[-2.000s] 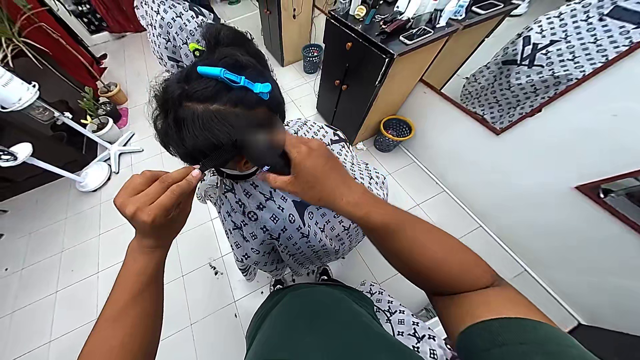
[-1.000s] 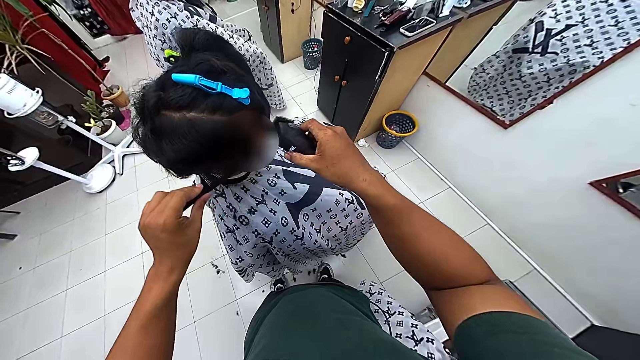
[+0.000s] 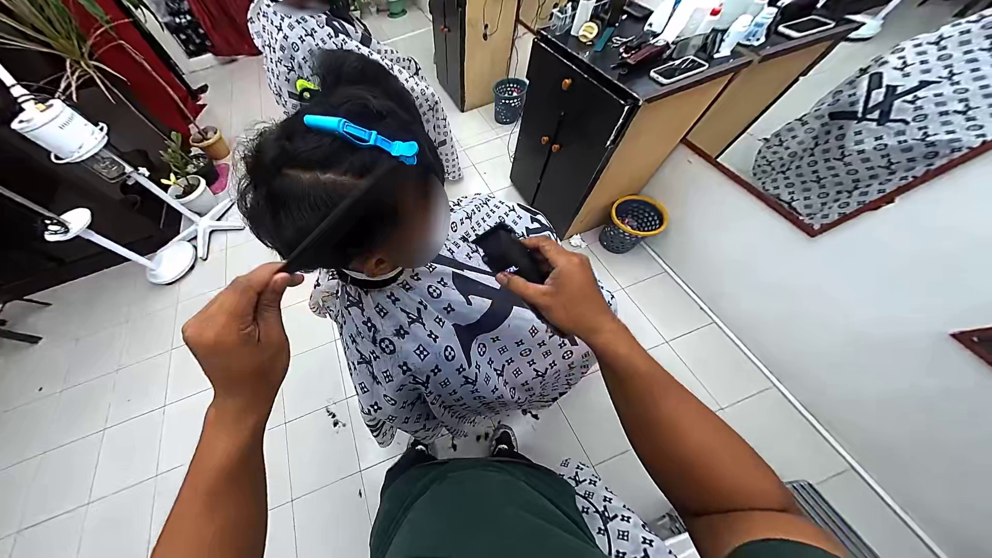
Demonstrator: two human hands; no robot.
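Observation:
A seated person's dark hair (image 3: 310, 186) is in front of me, its top section held up by a blue hair clip (image 3: 361, 139). A patterned barber cape (image 3: 457, 333) covers the person's body. My left hand (image 3: 246, 333) pinches the end of a thin black comb (image 3: 333, 225), which lies slantwise across the side of the hair. My right hand (image 3: 564, 291) grips a black hair clipper (image 3: 511, 254) over the cape, apart from the head. The comb's teeth cannot be made out.
A black cabinet (image 3: 570, 128) with phones and bottles on top stands at upper right, a waste basket (image 3: 634, 223) beside it. Another caped person (image 3: 403, 70) is behind. White wheeled stands (image 3: 170, 262) and potted plants are at left. A mirror (image 3: 868, 132) hangs on the right wall.
My right hand has drawn the clipper away from the head, out over the cape. My left hand has raised the comb from near the neck to lie across the side hair.

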